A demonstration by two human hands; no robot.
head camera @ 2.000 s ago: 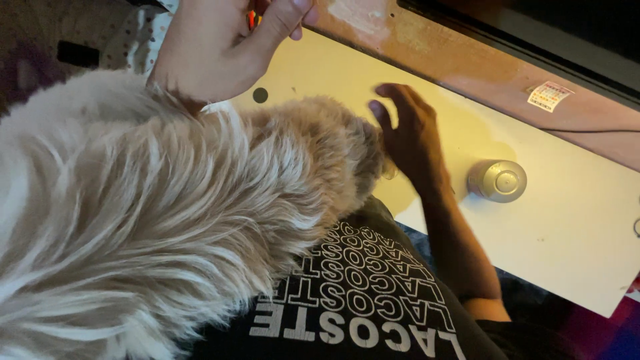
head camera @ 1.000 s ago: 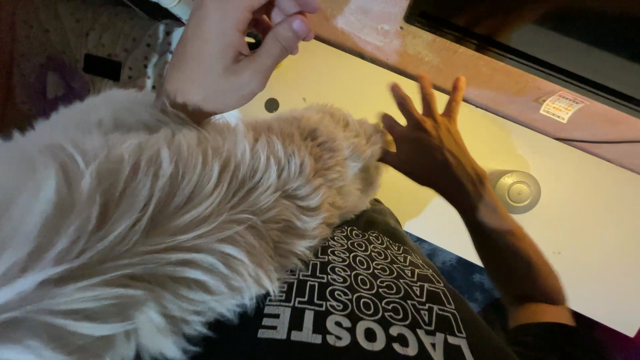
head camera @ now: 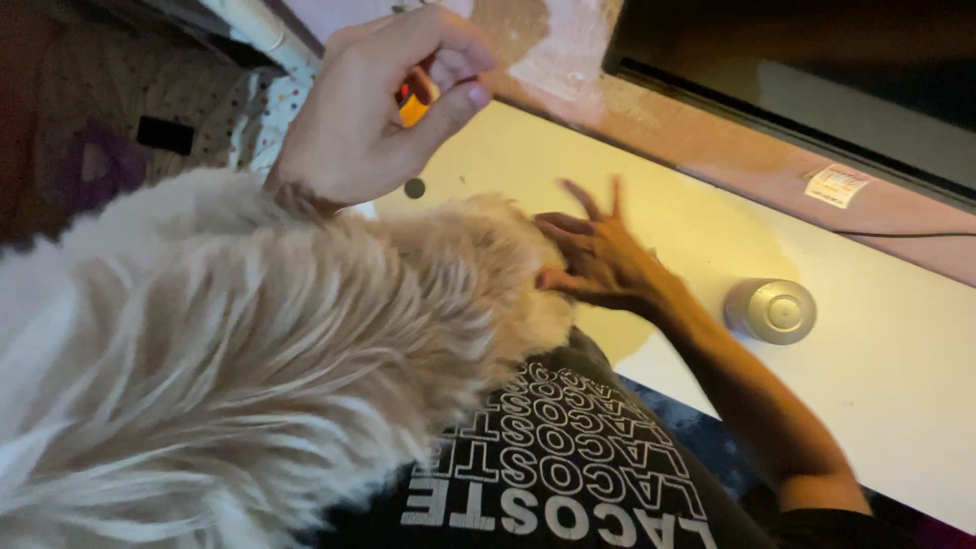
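Observation:
A long-haired, pale dog point(head camera: 252, 328) lies across the left and middle of the view. My left hand point(head camera: 374, 107) is raised above its back, with the wrist against the fur. The fingers curl loosely, the thumb is apart from them, and an orange and red thing point(head camera: 415, 107) shows through the gap; whether the hand touches it is unclear. On the right, my right hand point(head camera: 598, 255) has spread, slightly blurred fingers. Its thumb and some fingertips touch the fur at the dog's right end, which appears to be the head.
Beyond the dog is a white table point(head camera: 854, 389), bearing a metallic round container point(head camera: 772, 311) and a small dark disc point(head camera: 414, 187). A black-framed screen point(head camera: 793, 84) spans the top right, with a cable point(head camera: 907, 234) below it. A dark rectangular object point(head camera: 165, 135) lies on fabric at upper left.
My right hand was more upright, its fingers spread upward, a second ago; now it reaches left against the fur. My left hand stays raised above the dog.

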